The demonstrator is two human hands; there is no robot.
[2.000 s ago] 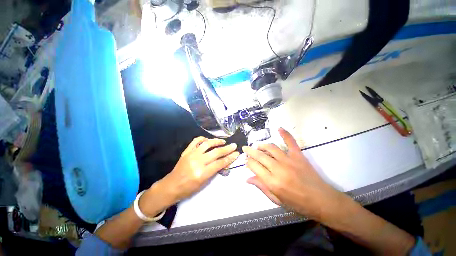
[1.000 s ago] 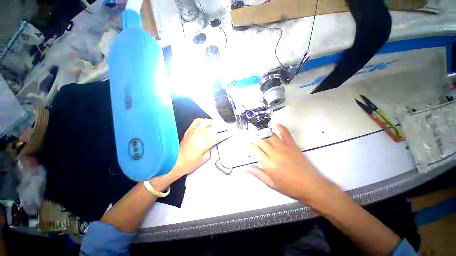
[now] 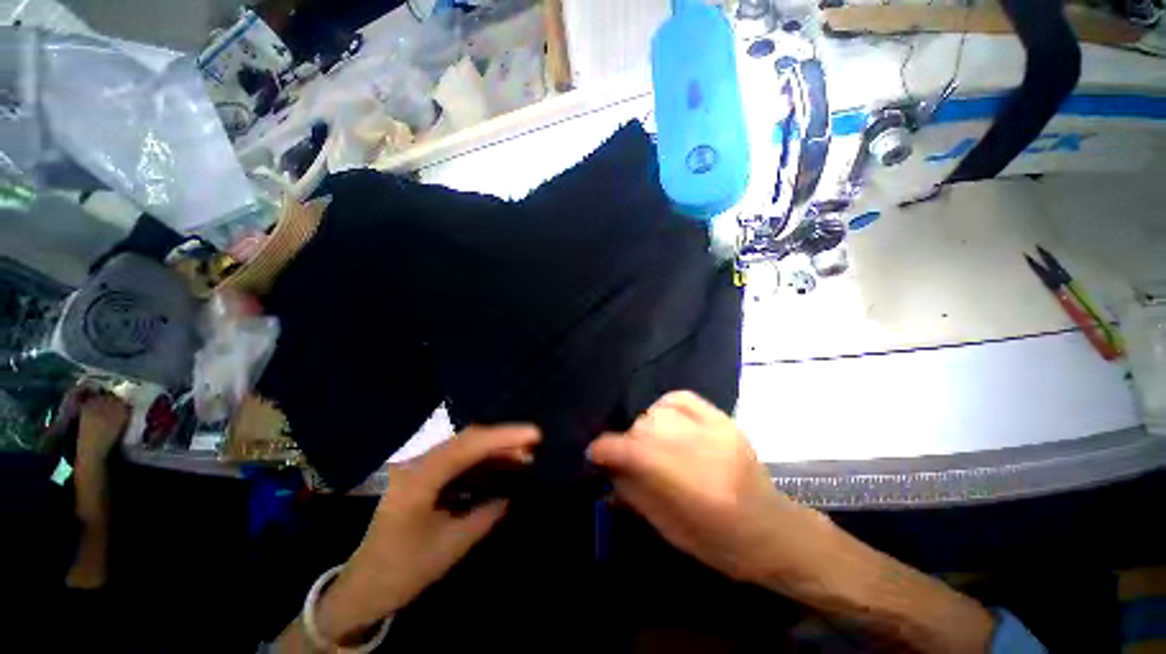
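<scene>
A large black fabric piece (image 3: 550,294) lies left of the needle area and hangs over the table's front edge. My left hand (image 3: 441,505) holds its near edge between thumb and fingers. My right hand (image 3: 697,479) pinches the same fabric just to the right, fingers curled. The fingertips are a short gap apart. The white sewing machine (image 3: 1074,179) stands behind and right, its presser foot area (image 3: 780,249) beyond the fabric's right edge. The fabric between my hands is too dark to show detail.
The blue lamp (image 3: 701,115) hangs over the fabric's back edge. Snips (image 3: 1080,307) lie at the right. A black strip (image 3: 1042,90) hangs over the machine head. Plastic bags (image 3: 141,128) and a tan roll (image 3: 275,243) clutter the left. Another person's hand (image 3: 96,428) shows at far left.
The view has turned left. Both hands have moved from the needle area to the table's front edge and taken hold of the black fabric, which now spreads in front of the machine.
</scene>
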